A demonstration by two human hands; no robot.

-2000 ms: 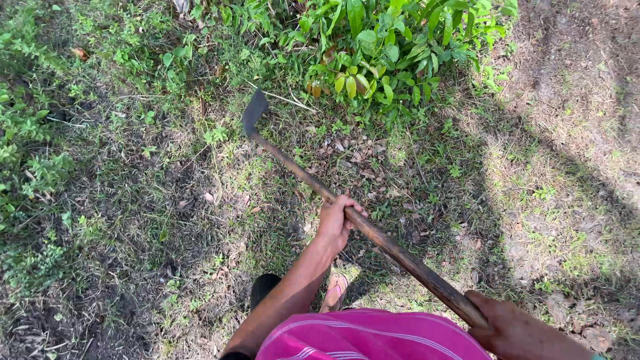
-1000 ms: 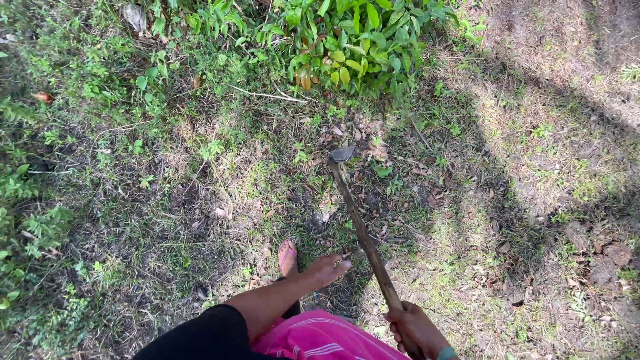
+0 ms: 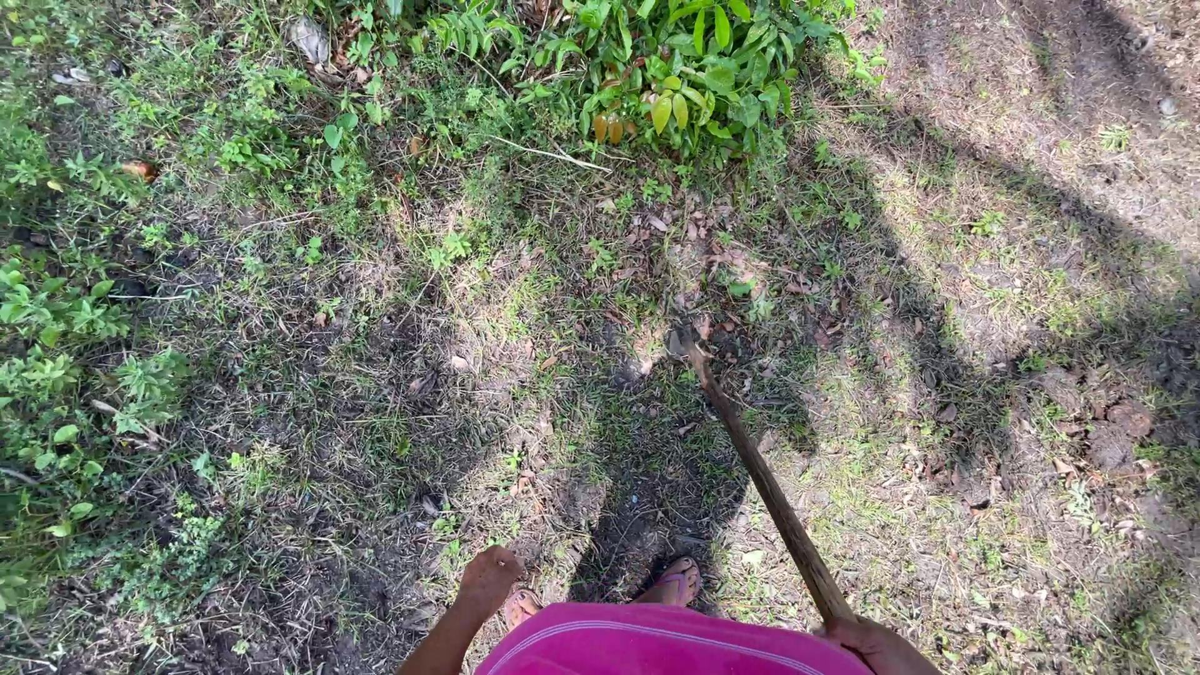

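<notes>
A hoe with a long wooden handle (image 3: 773, 492) slants across the lower right of the head view. Its dark metal blade (image 3: 682, 343) is down at the ground among dry leaves, partly lost in shadow. My right hand (image 3: 867, 642) grips the upper end of the handle at the bottom edge. At the lower left, my left hand (image 3: 491, 574) is off the handle, fingers curled together, with nothing seen in it. Between the hands are my pink shirt and my feet in flip-flops (image 3: 680, 581).
A leafy green shrub (image 3: 722, 80) stands at top centre, with a thin dry twig (image 3: 553, 155) beside it. Low weeds (image 3: 141, 394) grow along the left. Clods of soil (image 3: 1120, 427) lie at the right on patchy grass.
My left hand held the handle two seconds ago and has let go. The blade has swung from the upper left to the ground in front of me. My right hand has kept its hold.
</notes>
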